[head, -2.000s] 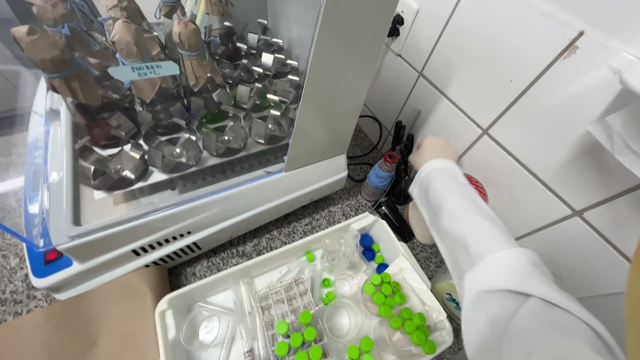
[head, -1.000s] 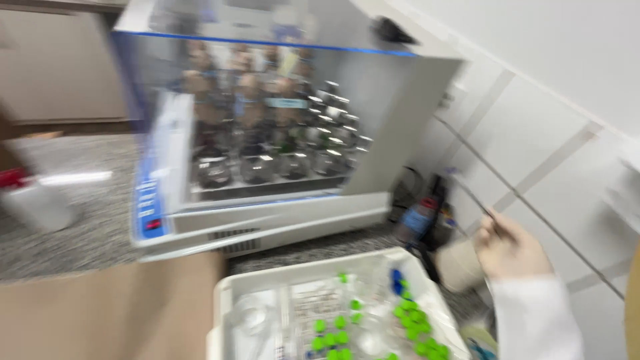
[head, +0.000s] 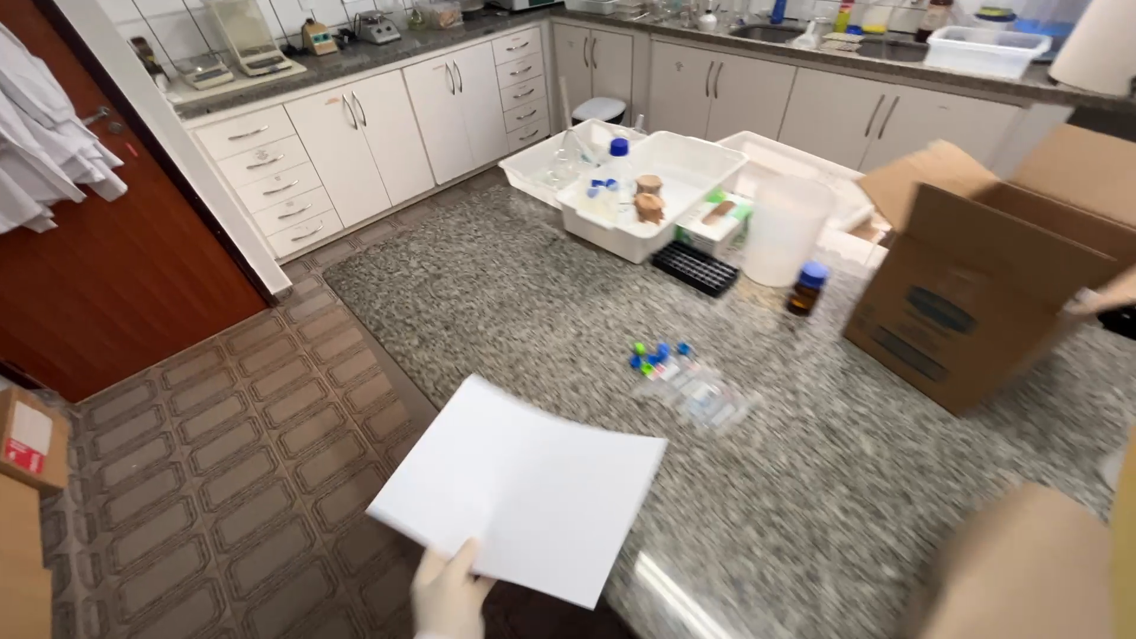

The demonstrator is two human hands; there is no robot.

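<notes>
My left hand (head: 451, 590), in a pale glove, comes up from the bottom edge and grips the near edge of white sheets of paper (head: 524, 488). The thumb lies on top; the other fingers are largely hidden underneath. The sheets are slightly curved and extend over the near left edge of the granite worktop (head: 532, 328). Beyond them lie blue and green caps (head: 652, 357) and clear plastic tubes or packets (head: 706, 395), blurred. My right hand is out of view.
White trays (head: 612, 235) hold a blue-capped bottle (head: 619, 160) and other labware. Nearby are a black rack (head: 695, 268), a translucent beaker (head: 785, 231), an amber bottle (head: 808, 291) and an open cardboard box (head: 967, 302). Blurred brown cardboard (head: 1021, 568) stands lower right.
The view has swung far from the glass-fronted machine to the worktop. My right hand, holding a thin item one second ago, has left view. My left hand now shows, holding paper.
</notes>
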